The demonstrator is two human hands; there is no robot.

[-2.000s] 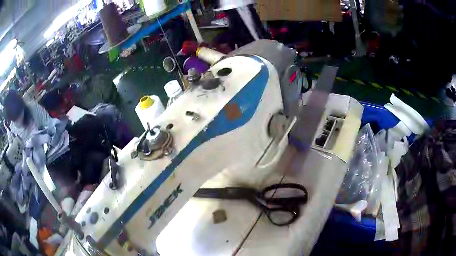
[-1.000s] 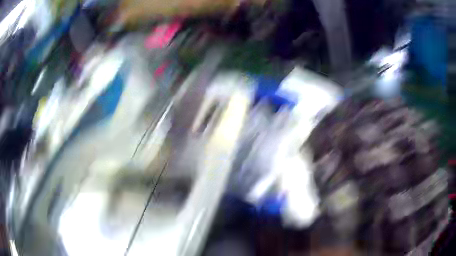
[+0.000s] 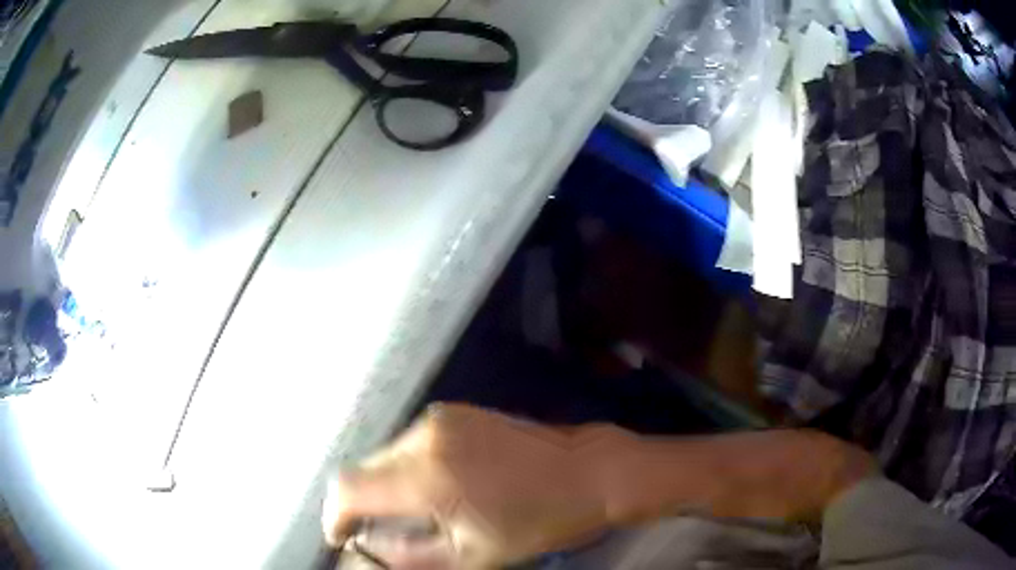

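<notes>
My right hand (image 3: 479, 479) reaches in from the lower right, over the front edge of the white machine bed (image 3: 301, 301). Its fingers are curled and cut off by the lower rim. A thin dark line shows between them; I cannot tell whether it is something held. My left hand is not in view. Black shears (image 3: 429, 72) lie on the bed at the top, blade pointing left, beside a brown square patch (image 3: 245, 114). The dark needle area (image 3: 28, 334) is blurred at the left edge.
Right of the bed is a blue bin (image 3: 657, 195) with a clear plastic bag (image 3: 696, 72) and white strips (image 3: 777, 178) hanging over it. Heaped plaid fabric (image 3: 869, 234) is at the far right. The machine head's lettered side (image 3: 33, 134) is at the upper left.
The view has swung down and closer to the bed, past a blurred look towards the bin and plaid. My right hand and forearm have come into the picture. The shears still lie on the bed.
</notes>
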